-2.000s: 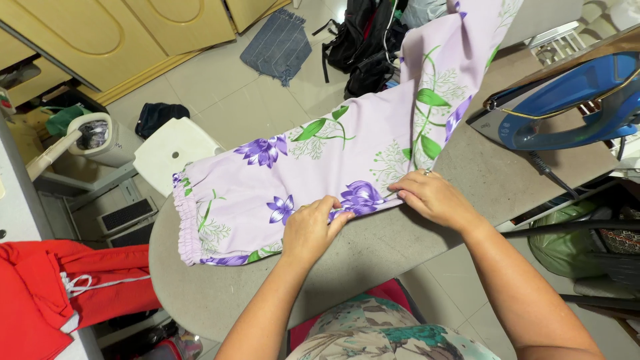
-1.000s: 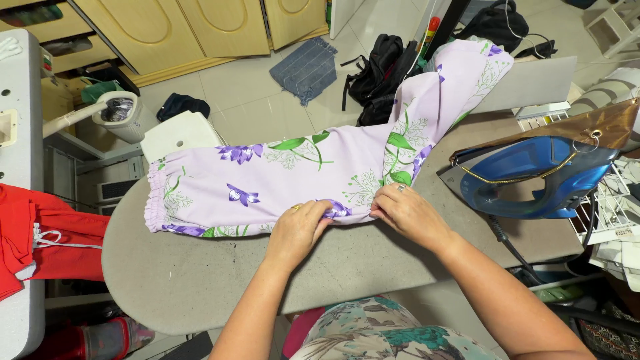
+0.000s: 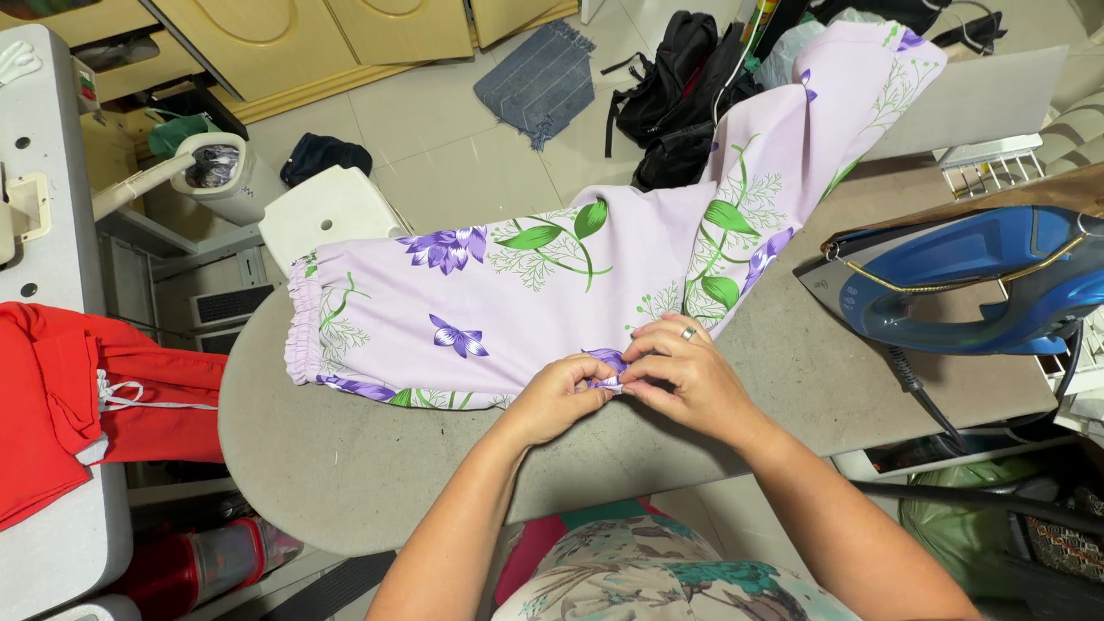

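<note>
A lilac floral garment (image 3: 552, 319) with a gathered elastic edge at its left end lies across a grey ironing board (image 3: 388, 466). Its upper right part runs off toward the back right. My left hand (image 3: 565, 392) pinches the garment's near edge at a purple flower. Close beside it, my right hand (image 3: 681, 371), with a ring on one finger, pinches the same edge. The fingertips of both hands nearly meet, and the bit of fabric between them is partly hidden.
A blue steam iron (image 3: 957, 293) rests at the board's right end, its cord hanging down. Red clothing (image 3: 52, 388) lies on a white table (image 3: 69, 552) at left. A white stool (image 3: 323, 216), a black backpack (image 3: 673, 86) and a denim piece (image 3: 539, 82) are beyond the board.
Both hands have come closer together on the garment's near edge; the right hand has moved left toward the left one. The view has shifted.
</note>
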